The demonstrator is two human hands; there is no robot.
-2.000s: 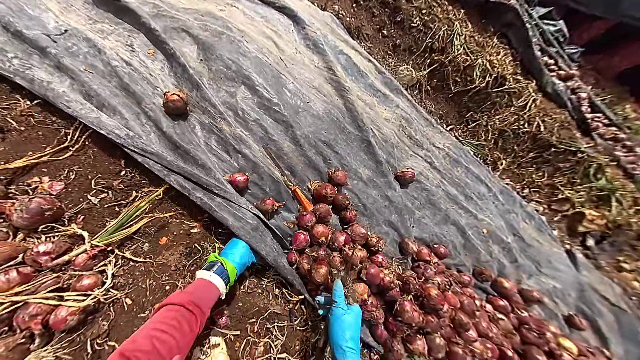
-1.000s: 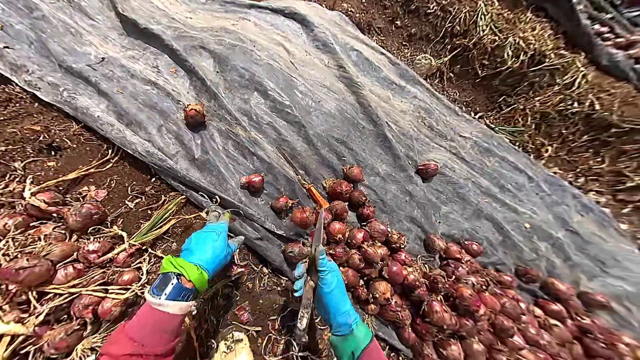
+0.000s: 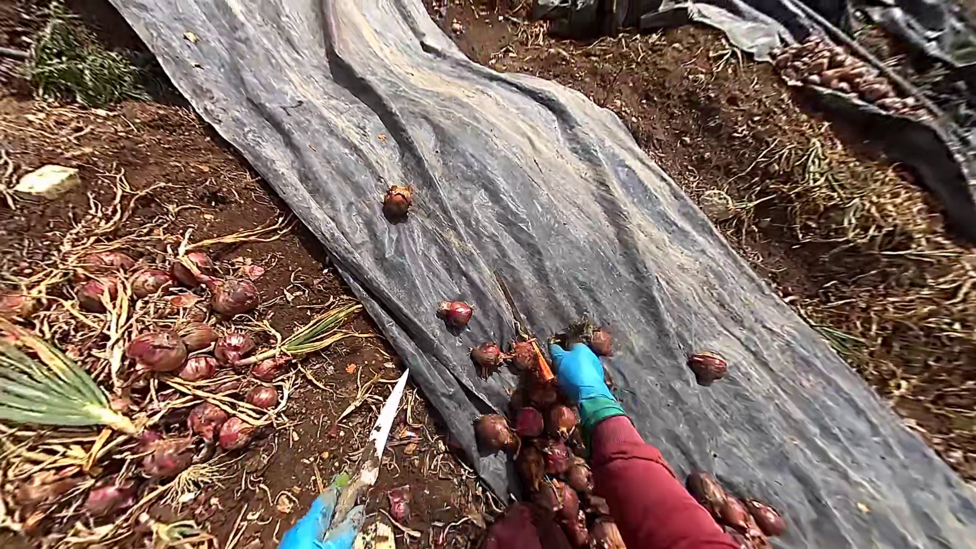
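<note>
My left hand (image 3: 324,522), in a blue glove at the bottom edge, is closed around a knife (image 3: 381,427) whose blade points up and away over the soil. My right hand (image 3: 581,374), also blue-gloved, reaches onto the grey plastic sheet (image 3: 534,206) at the top of a pile of red onions (image 3: 560,457). Its fingers are bent down and touch or lie beside an onion (image 3: 600,341); whether they grip it cannot be seen. Just left of this hand, an orange-handled knife (image 3: 543,362) lies among the onions. Single onions (image 3: 456,313) rest apart on the sheet.
On the soil at left lie more red onions (image 3: 156,351) with dry stalks and green leaves (image 3: 53,393). A pale stone-like lump (image 3: 47,181) sits farther up. Dry stalks (image 3: 877,282) cover the ground at right, with another onion heap (image 3: 850,72) at the top right.
The knife, in my right hand a second ago, is now in my left. My right hand has moved up the sheet to the top of the pile. The view has shifted.
</note>
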